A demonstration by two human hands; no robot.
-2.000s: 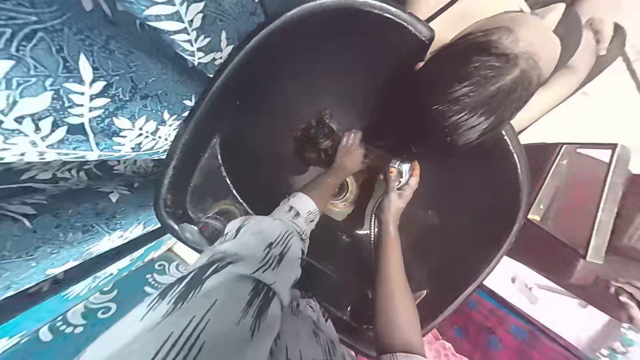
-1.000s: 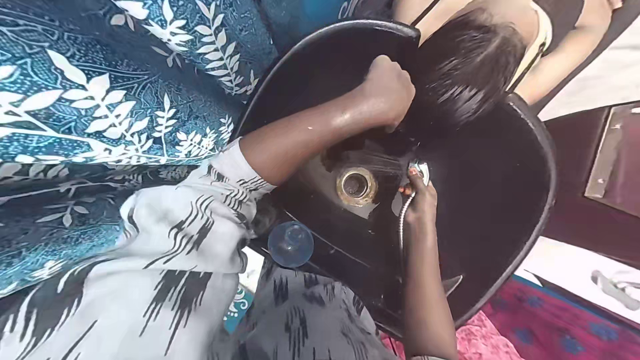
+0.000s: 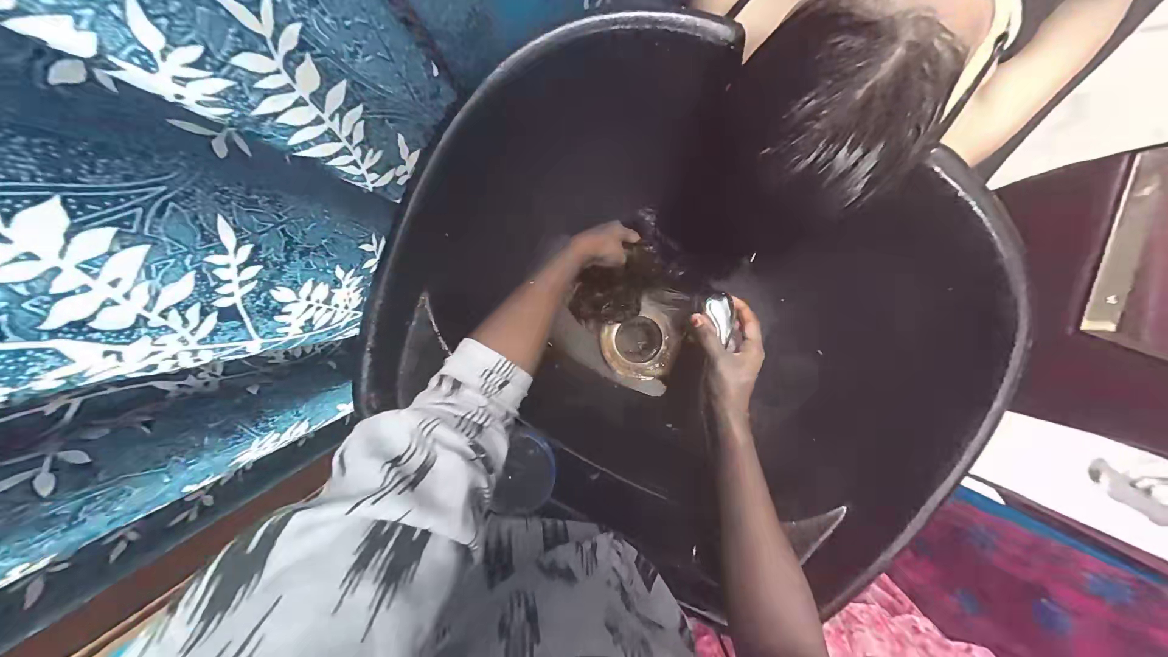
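Note:
A person's head with long dark wet hair leans over the rim of a black shampoo basin. My left hand grips the hanging lengths of the hair, whose bunched ends lie just above the drain. In my right hand is a chrome shower head, turned toward the hair, to the right of my left hand. Below the hair ends, the round drain has a brassy, stained ring.
A blue curtain with white leaves hangs along the left side. A clear round container sits by the basin's near left edge. Pink cloth lies at the near right, and a white surface stands beyond it.
One second ago my left hand was up near the head; now it is lower, at the hair ends above the drain. The shower head remains in my right hand.

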